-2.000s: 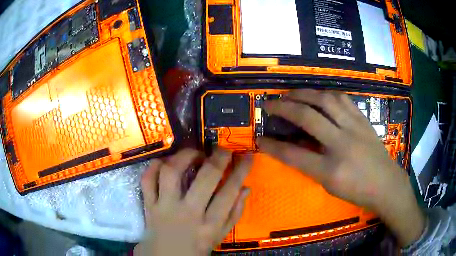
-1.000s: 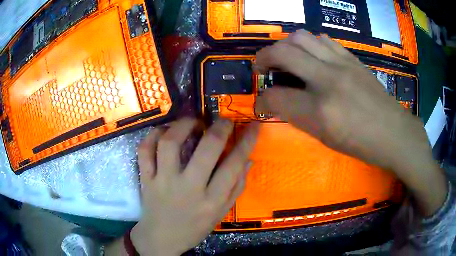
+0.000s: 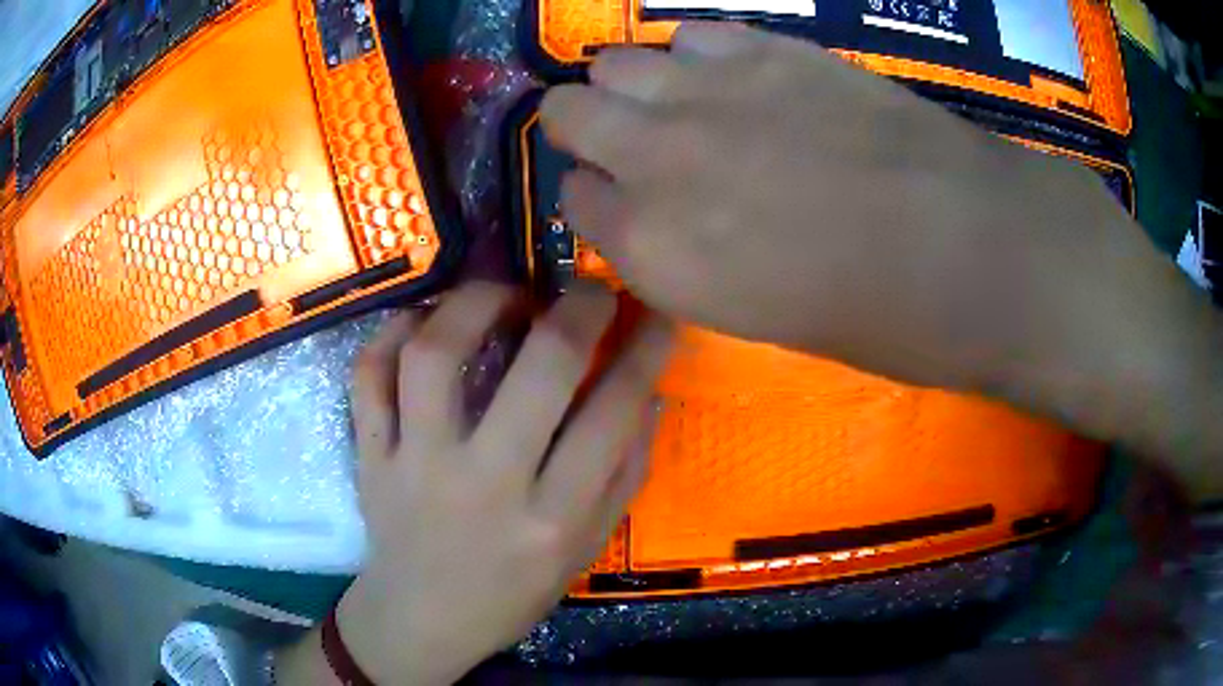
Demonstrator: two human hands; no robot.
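Note:
An open orange rear housing [image 3: 832,456] with a black rim lies in front of me. My right hand [image 3: 724,174] reaches across its upper part, fingertips over the upper left corner, and hides the speaker box and most of the mainboard. My left hand [image 3: 516,442] rests palm down over the housing's left edge, its fingers spread and bent, its fingertips near a small dark part [image 3: 557,241] on the short side. The thin dark cable is not visible. Whether either hand grips anything cannot be seen.
A second orange housing [image 3: 201,228] lies at the left on bubble wrap [image 3: 288,416] and white packing. A third, with a battery [image 3: 905,30], lies above. Black strips [image 3: 858,533] run along the near housing's lower edge. Green mat shows at the right.
My right hand has moved left, from over the mainboard to the upper left corner, covering the speaker box. The housings appear higher in the view. My left hand stays at the left edge.

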